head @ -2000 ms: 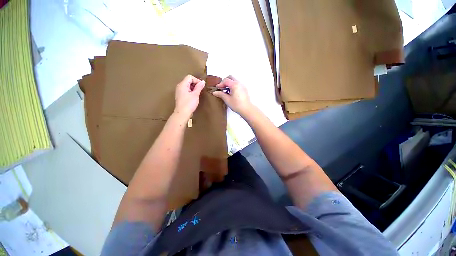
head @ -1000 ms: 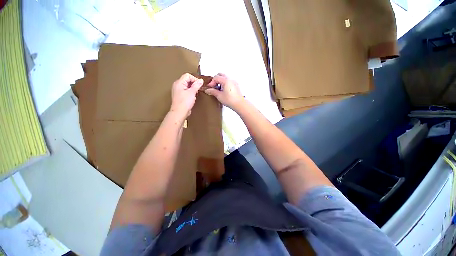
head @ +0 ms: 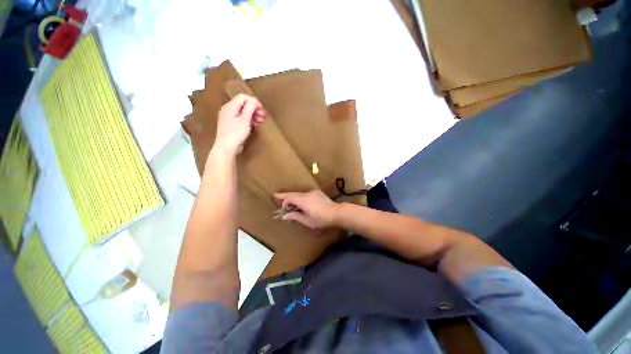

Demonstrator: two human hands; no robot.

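A stack of brown leather panels [head: 297,104] lies in front of me with stepped edges. The top panel [head: 273,155] is lifted and folded over at an angle. My left hand [head: 239,123] grips its far edge with bent fingers. My right hand [head: 309,209] rests low on the panel and holds small metal snips [head: 286,211], tips pointing left. A black cord [head: 340,187] loops beside my right wrist. A small pale-yellow label [head: 315,168] shows near the panel's right side. A redder-brown tab [head: 342,110] is at the far right edge.
A second leather stack [head: 505,48] lies at the far right of the white table [head: 387,76]. Ribbed yellow strips [head: 100,145] lie at the left, with a red tape dispenser [head: 66,33] beyond. An off-white board [head: 253,266] lies partly under the leather. Grey floor is at the right.
My hands have moved apart. My left hand has lifted the panel's edge and folded it over; my right hand has come down towards me with the snips. The view has shifted left.
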